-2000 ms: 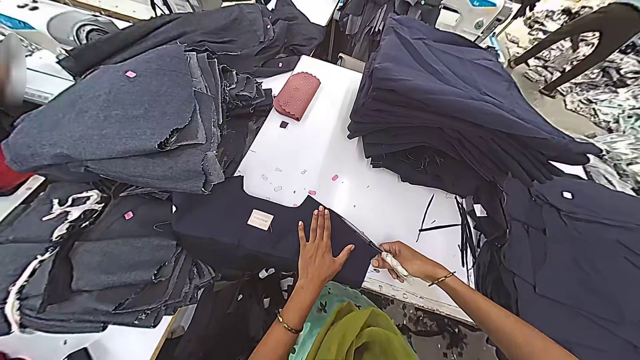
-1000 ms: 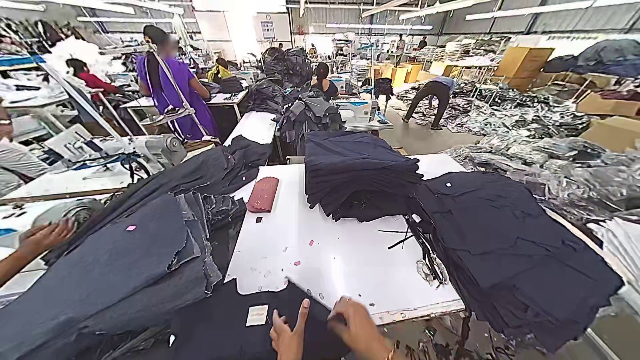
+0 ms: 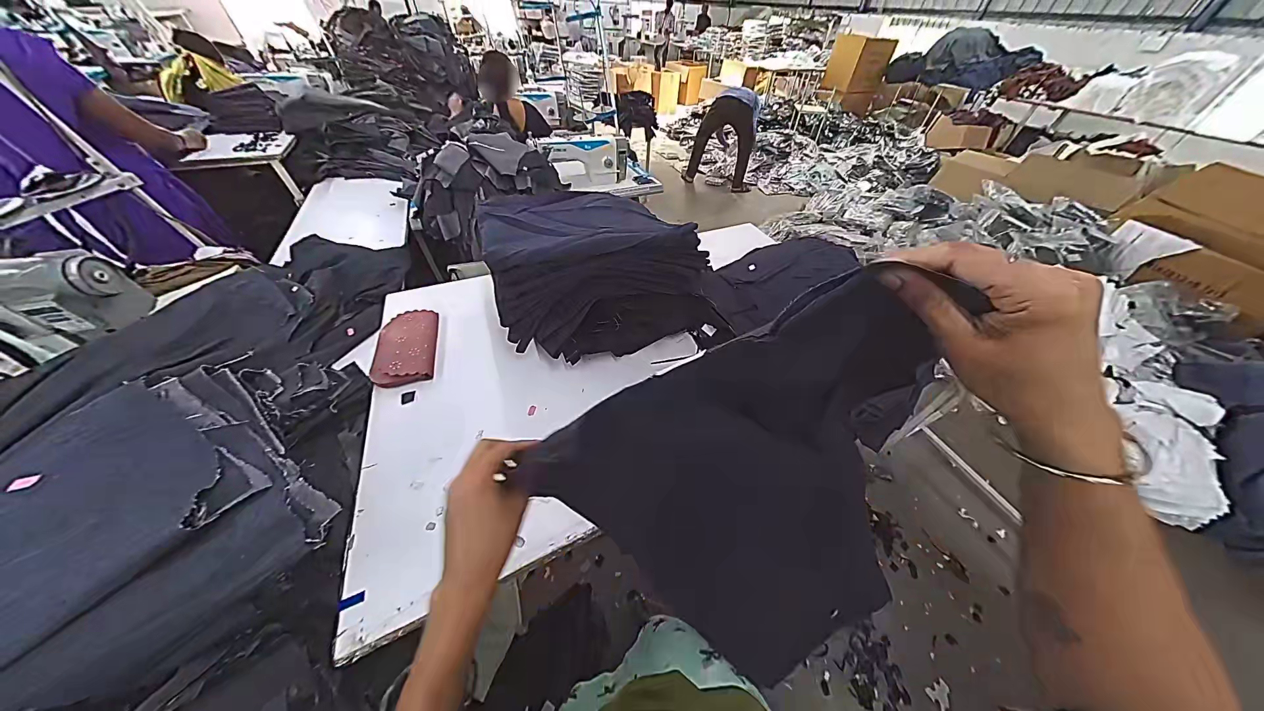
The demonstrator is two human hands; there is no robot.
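A dark navy fabric piece hangs stretched between my two hands, over the near edge of the white table. My left hand pinches its left corner. Raised higher on the right, my right hand grips the upper right edge between thumb and fingers. A stack of folded navy fabric lies on the table beyond the piece. Left of that stack is a pink case with a scalloped edge, beside a small dark fabric square.
Layered denim-like panels cover the left side. More navy fabric lies behind the held piece. A sewing machine stands at left, another farther back. Cartons and plastic-wrapped bundles are at right. Scraps litter the floor. Several people are farther off.
Two seconds ago the navy piece lay on the table under my left hand, and my right hand held a small cutting tool. Now both hands hold the piece up. The view has shifted considerably.
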